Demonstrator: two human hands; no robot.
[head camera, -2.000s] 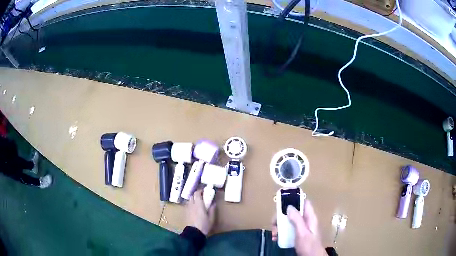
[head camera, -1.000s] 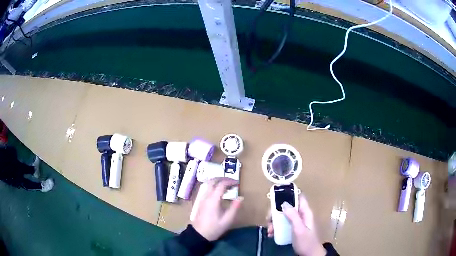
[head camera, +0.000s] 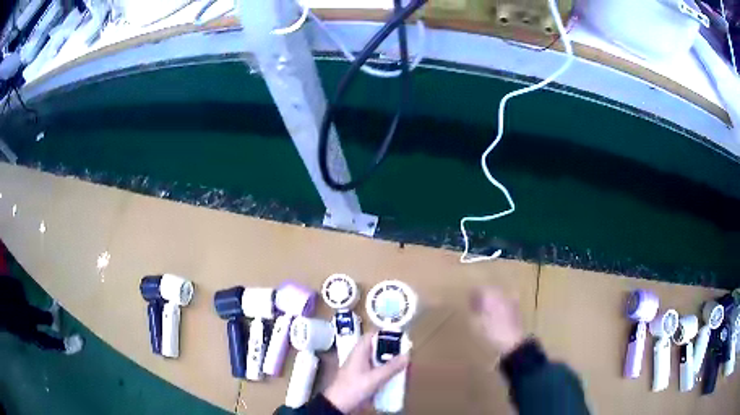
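A white handheld fan (head camera: 392, 306) is in my left hand (head camera: 361, 378), head up, its dark display panel towards me. My right hand (head camera: 496, 318) is off the fan, to its right over the brown ledge (head camera: 454, 284), blurred, with nothing visible in it. Left of the held fan, a white fan stands display up (head camera: 340, 292) and another white fan (head camera: 305, 365) lies beside it. The white charging cable (head camera: 501, 154) hangs from the bench, its end on the ledge's back edge beyond my right hand.
Black (head camera: 230, 301), white and purple (head camera: 294, 298) fans lie to the left, with a black and white pair (head camera: 174, 290) farther left. Several fans, one purple (head camera: 641, 305), lie at the right. A white post (head camera: 308, 121) and a black cable loop (head camera: 326, 154) stand over the green belt (head camera: 438, 146).
My left hand has let go of the other white fan and taken the tested-side fan from my right hand, which has moved up and right. The view has shifted, showing more bench.
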